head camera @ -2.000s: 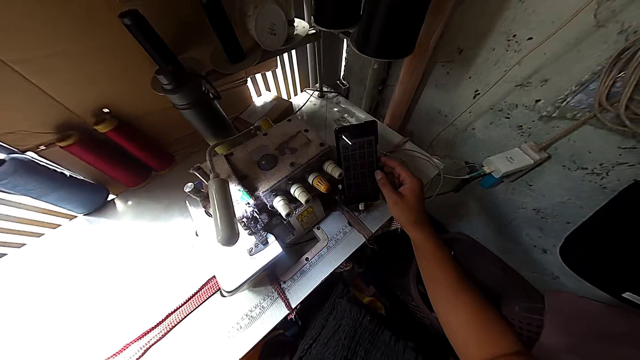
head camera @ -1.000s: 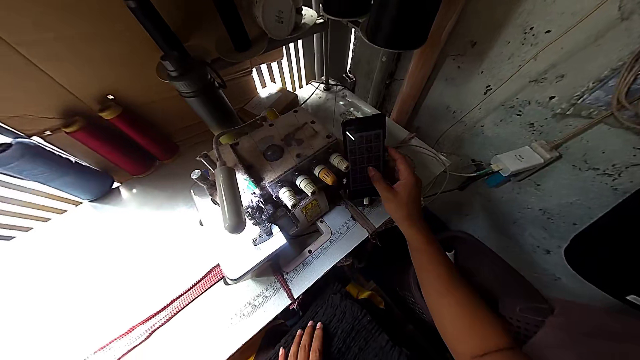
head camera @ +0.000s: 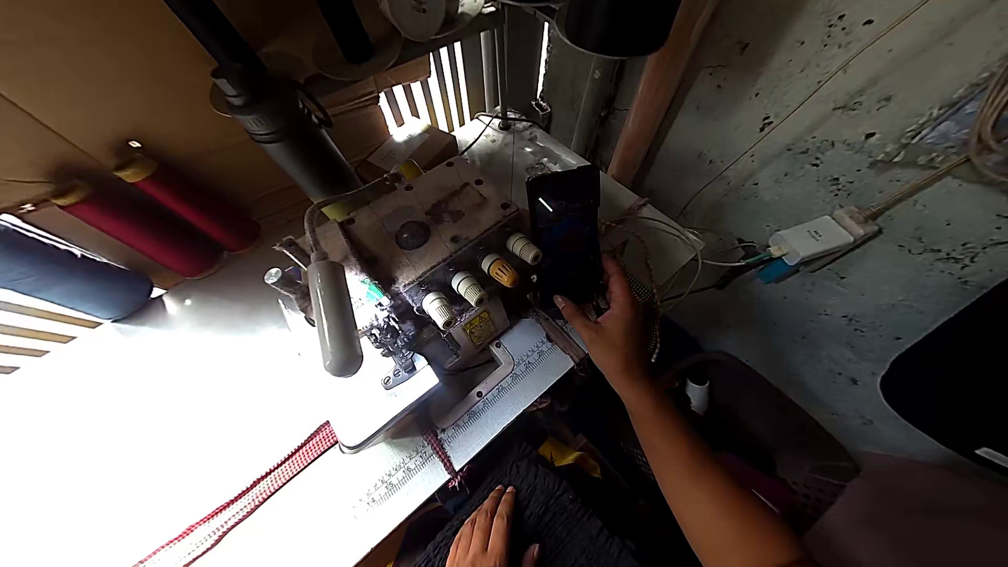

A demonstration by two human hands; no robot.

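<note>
My right hand (head camera: 618,335) holds the lower end of a black smartphone (head camera: 565,236), which stands upright beside the tension dials (head camera: 499,270) of an overlock sewing machine (head camera: 425,224). The thumb lies on the front of the phone. My left hand (head camera: 487,529) rests flat on dark gathered fabric (head camera: 543,504) at the bottom of the view, fingers together and extended. A grey lamp (head camera: 335,319) hangs by the machine's needle area. A red and white woven strip (head camera: 252,496) lies on the brightly lit table, left of the machine.
Dark red thread cones (head camera: 150,228) and a blue cone (head camera: 67,272) are at the left. A printed ruler (head camera: 488,402) runs along the table's front edge. A white charger (head camera: 811,239) with cables is by the wall. A dark basket (head camera: 756,409) sits at the lower right.
My left hand has come into view at the bottom, onto the dark fabric; two seconds ago it was not visible. My right hand keeps hold of the phone; its screen looks darker than a second ago.
</note>
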